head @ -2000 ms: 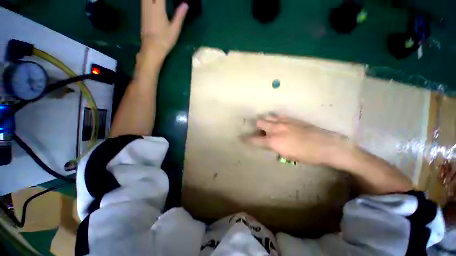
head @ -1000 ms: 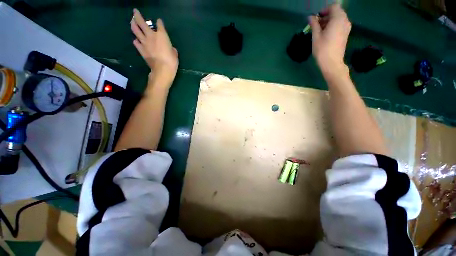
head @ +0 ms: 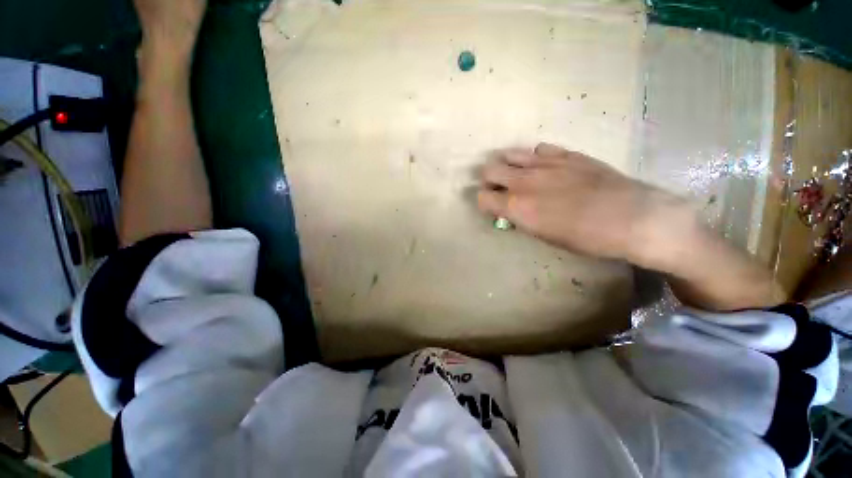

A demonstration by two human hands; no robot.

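Note:
My right hand [head: 560,201] is low over the tan cardboard mat [head: 374,252], its fingers curled and slightly blurred. A small green battery [head: 503,223] shows its bright end under the fingers; the rest of it is hidden by the hand, so I cannot tell whether there is one cell or two. My left arm reaches up the left side over the green belt. My left hand [head: 170,11] is cut off by the top edge, with its fingers out of view.
A white machine [head: 28,205] with a red-lit switch [head: 62,118] and yellow tube stands at the left. Plastic-covered cardboard [head: 715,121] adjoins the mat on the right. Small red and copper-coloured parts [head: 811,203] lie at the far right, beside part of another person's arm.
My right hand has come back from the black housings to the mat, over the green cells. The view has tipped down, so the housings and my left fingers have left the picture.

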